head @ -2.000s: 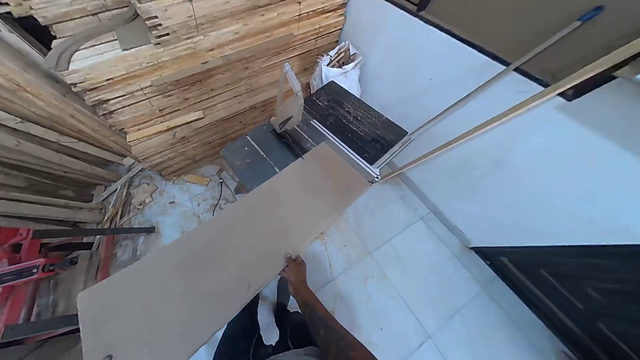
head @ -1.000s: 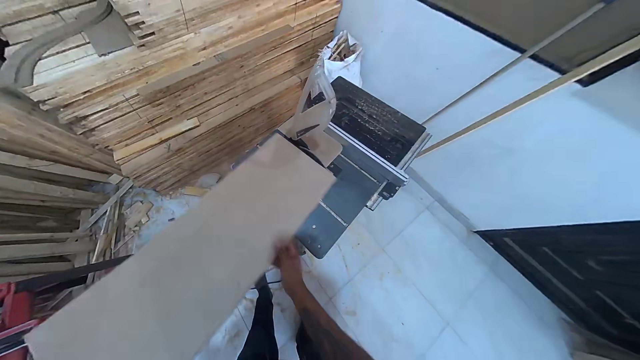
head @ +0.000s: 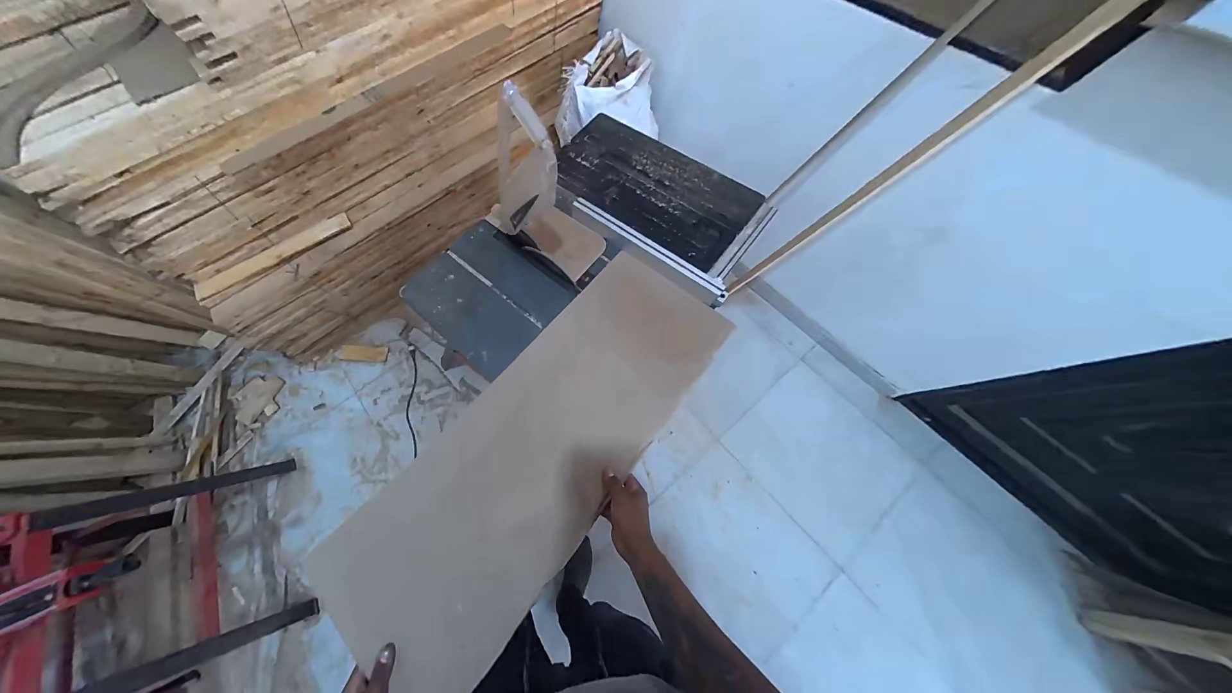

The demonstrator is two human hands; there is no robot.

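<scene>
A long brown wooden board (head: 500,452) slants across the middle of the head view, its far end over the near edge of a table saw (head: 510,298). My right hand (head: 624,505) grips the board's right long edge, thumb on top and fingers underneath. At the near left end my left hand (head: 373,672) holds the short edge with its thumb on top; most of that hand is out of view. The saw's clear blade guard (head: 529,159) stands up behind the board's far end, beside a metal rip fence (head: 645,241).
Stacked timber (head: 366,135) fills the upper left. A white sack of offcuts (head: 616,82) stands behind the saw. Long strips (head: 924,140) lean at the right wall. A red metal frame (head: 29,597) with dark arms is at left. Wood scraps and a black cord (head: 412,404) lie on the tiled floor.
The board's far end has moved right across the saw and now covers the near part of the table by the fence. My left hand now shows at the board's near end.
</scene>
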